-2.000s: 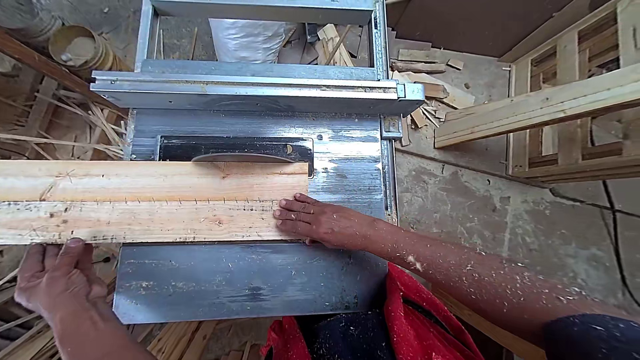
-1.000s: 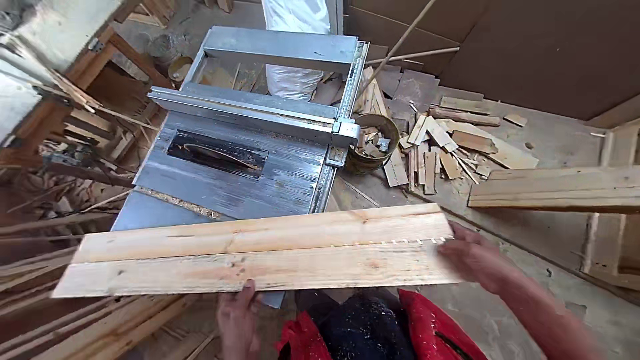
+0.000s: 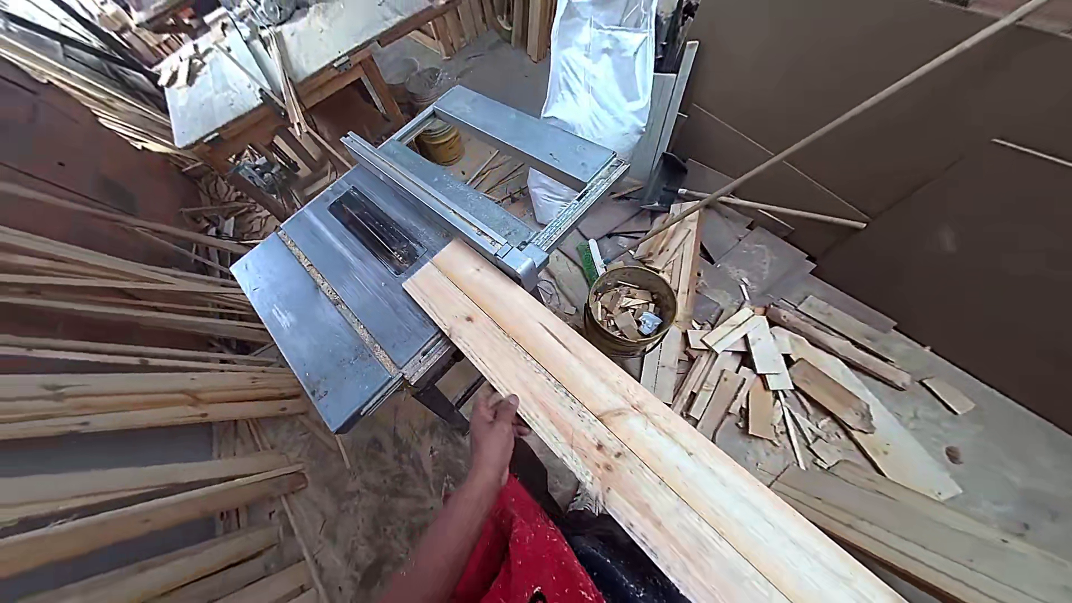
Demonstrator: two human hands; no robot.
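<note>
Two long wooden boards lie side by side, a near board (image 3: pixel 578 435) and a far board (image 3: pixel 628 402), running from the table saw (image 3: pixel 368 276) toward the lower right. Their far ends rest on the saw's metal top, close to the rip fence (image 3: pixel 435 197) and the dark blade insert (image 3: pixel 378 230). My left hand (image 3: pixel 496 423) grips the edge of the near board just off the saw's edge, fingers underneath and thumb near the top. My right hand is out of view. The boards' near ends run past the bottom of the frame.
A bucket of wood offcuts (image 3: pixel 630 311) stands right of the saw, with scattered scrap pieces (image 3: pixel 762 368) on the floor beyond. Long timber (image 3: pixel 151 398) is stacked at left. A white sack (image 3: pixel 599 75) and a workbench (image 3: pixel 310 50) are behind. A thin pole (image 3: pixel 846 117) leans across the right.
The boards have turned from lying crosswise before me to pointing at the saw, their far ends now on its top. My right hand has left the view, which has swung strongly.
</note>
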